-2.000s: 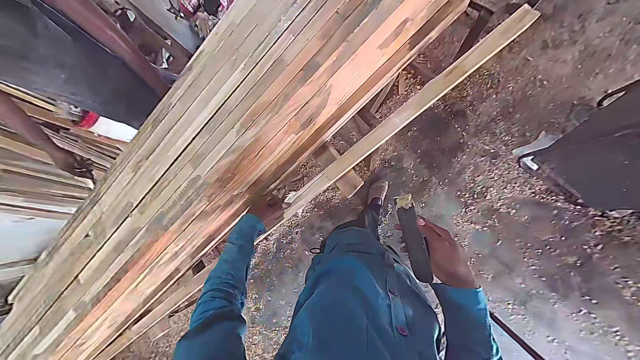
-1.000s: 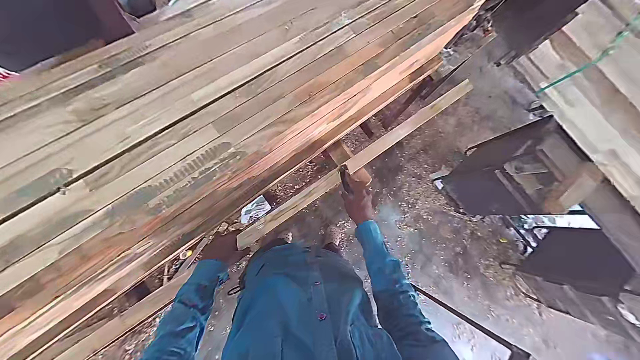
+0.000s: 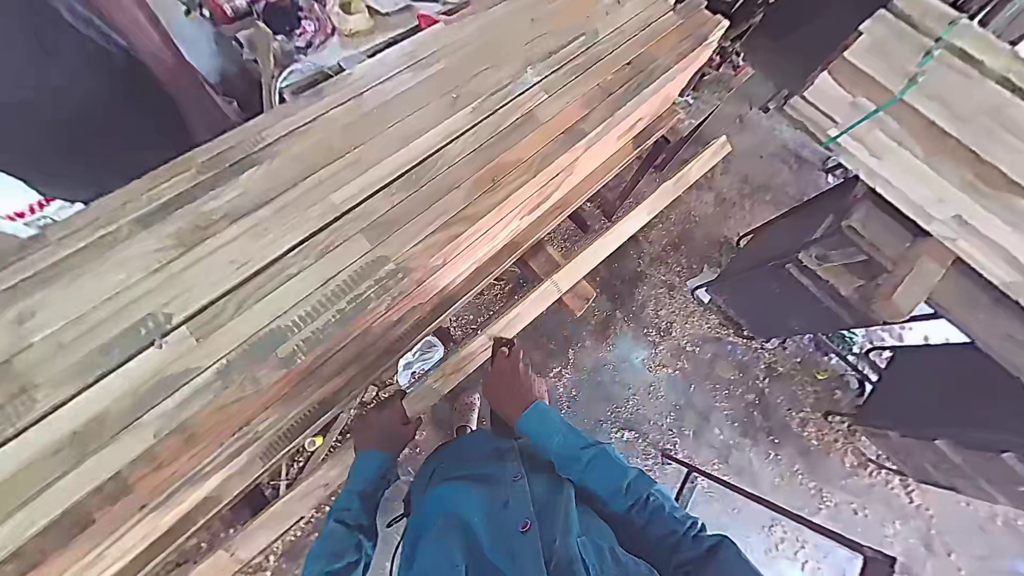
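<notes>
My left hand (image 3: 386, 426) grips a long narrow wooden strip (image 3: 612, 240) that lies beside the large bench of wooden boards (image 3: 320, 216). My right hand (image 3: 516, 382) is closed on a dark hand tool (image 3: 502, 344), its tip against the near edge of the strip; its kind cannot be told, as the fingers hide most of it. Fine finger-joint marks show on the strip further along. Under the strip a short wooden block (image 3: 578, 298) juts out from the boards.
A crumpled white plastic bag (image 3: 420, 360) lies between boards and strip. At right, a stack of planks (image 3: 920, 104) with a green strap stands above dark panels (image 3: 784, 272). Wood shavings cover the floor (image 3: 640, 368). A metal frame (image 3: 784, 512) is at lower right.
Two seconds ago my right hand held the dark tool away from the strip, to its right; now the tool is at the strip's edge. My left hand stays on the strip. The view has turned.
</notes>
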